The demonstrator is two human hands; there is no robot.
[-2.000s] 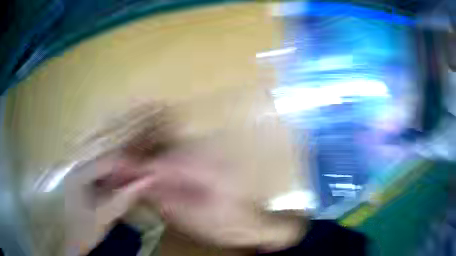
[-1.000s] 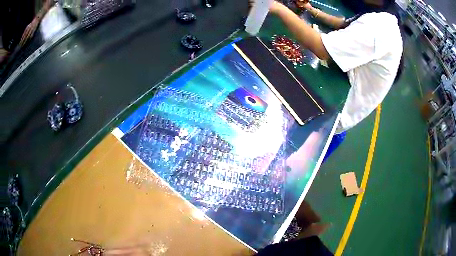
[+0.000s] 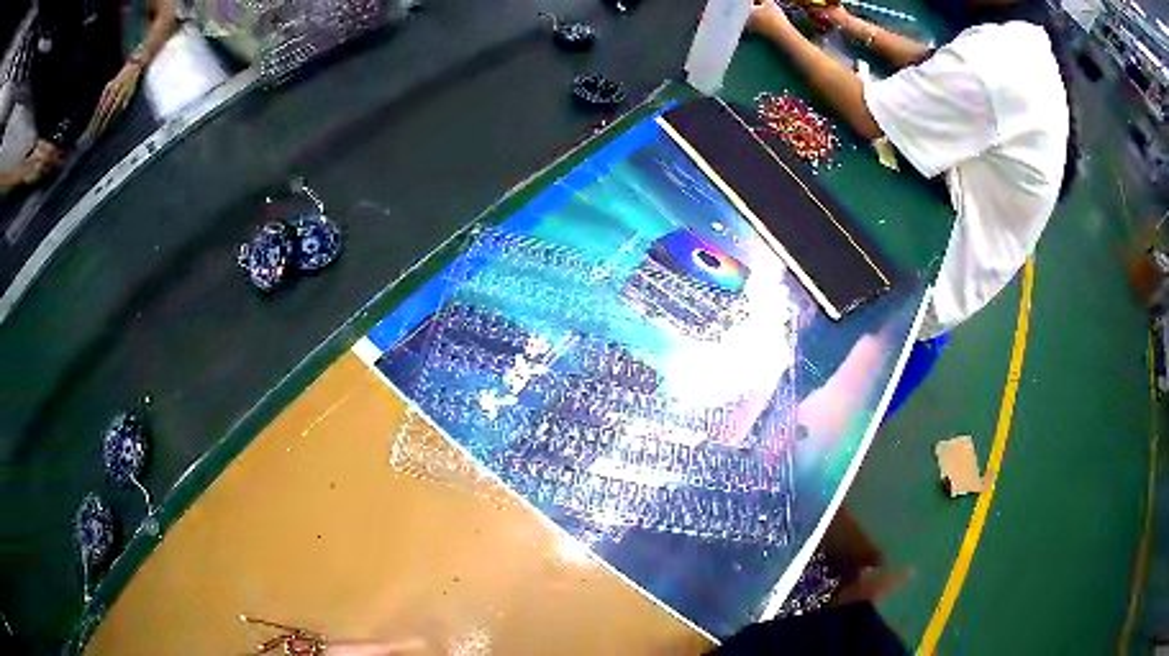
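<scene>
A small tangle of reddish-brown wire leads [image 3: 292,639] lies at the bottom edge, on the tan bench top [image 3: 295,513]. A blurred sliver of skin, cut off by the picture's edge, shows just right of it. I cannot tell which of my hands it is or whether it holds the leads. A dark sleeve [image 3: 820,631] shows at the bottom right, its hand not clear. A blue-purple printed mat [image 3: 840,423] lies in front, with a clear textured plastic sheet [image 3: 615,423] on it. A black strip with pale yellow borders [image 3: 782,205] lies on its far corner.
A dark green conveyor [image 3: 385,167] on the left carries several round dark units [image 3: 124,449] with short cables. A person in a white shirt [image 3: 987,141] works at the far right near a pile of red wire leads [image 3: 795,128]. A brown cardboard piece [image 3: 959,465] lies on the green floor.
The view has steadied since the blurred earliest frame and swung slightly left, so the scene sits further right. Dark units on the conveyor appear further right and higher. My hands, blurred in front earlier, are mostly out of view.
</scene>
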